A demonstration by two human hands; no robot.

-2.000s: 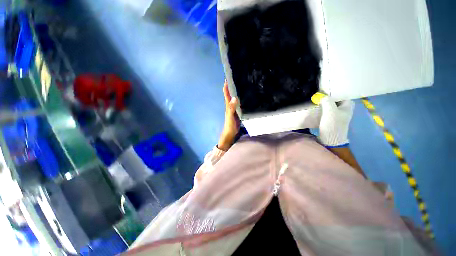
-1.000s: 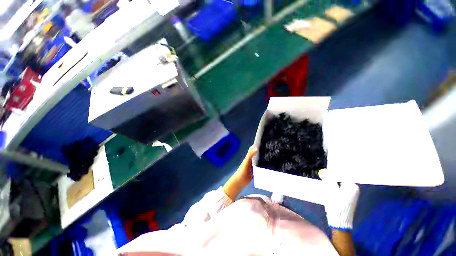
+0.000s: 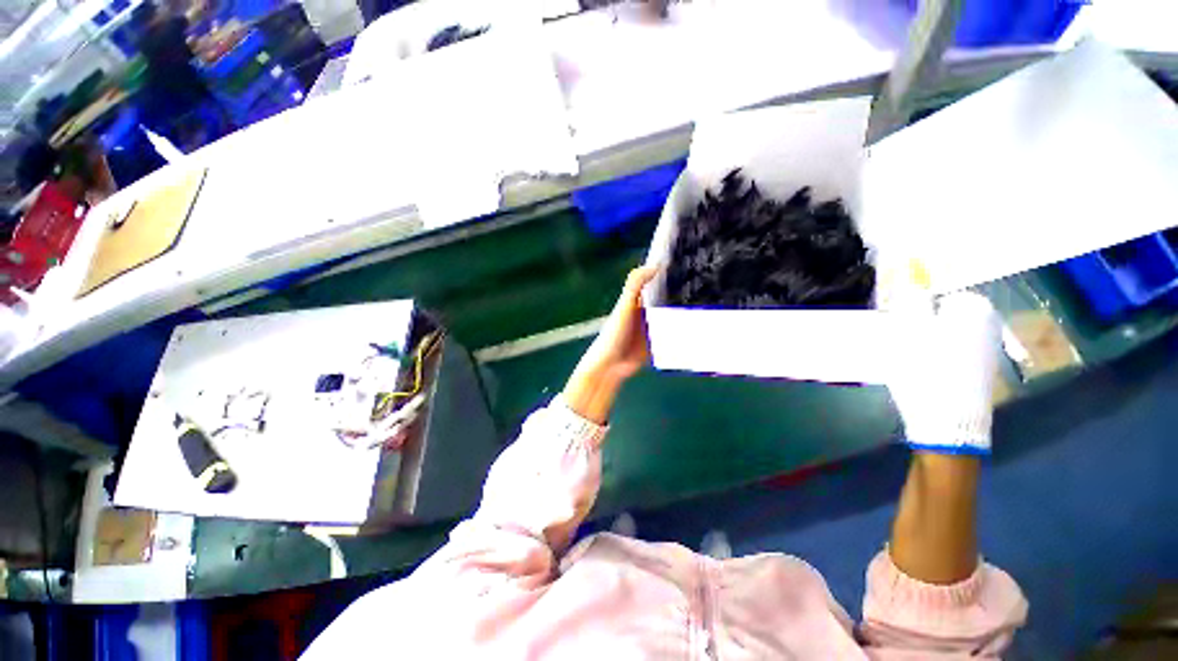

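Note:
An open white cardboard box (image 3: 762, 344) is held up in front of me, above the green bench. It is full of small black parts (image 3: 771, 252), and its large white lid flap (image 3: 1021, 168) stands out to the right. My left hand (image 3: 624, 338) is bare and grips the box's left side. My right hand (image 3: 952, 371) wears a white knit glove with a blue cuff edge and holds the box's front right corner. Its yellow fingertips are partly washed out by glare.
A grey bench machine (image 3: 278, 413) with exposed wiring stands at left, with a yellow-and-black handled tool (image 3: 204, 455) on it. A long white shelf (image 3: 388, 194) crosses behind, carrying a tan pad (image 3: 145, 230). Blue bins (image 3: 1126, 274) are at right. Cardboard (image 3: 1037, 346) lies on the green bench (image 3: 556, 439).
The view has swung from the floor to the bench and shelf. The box, held in both hands, is now raised over the bench, and the grey machine appears closer.

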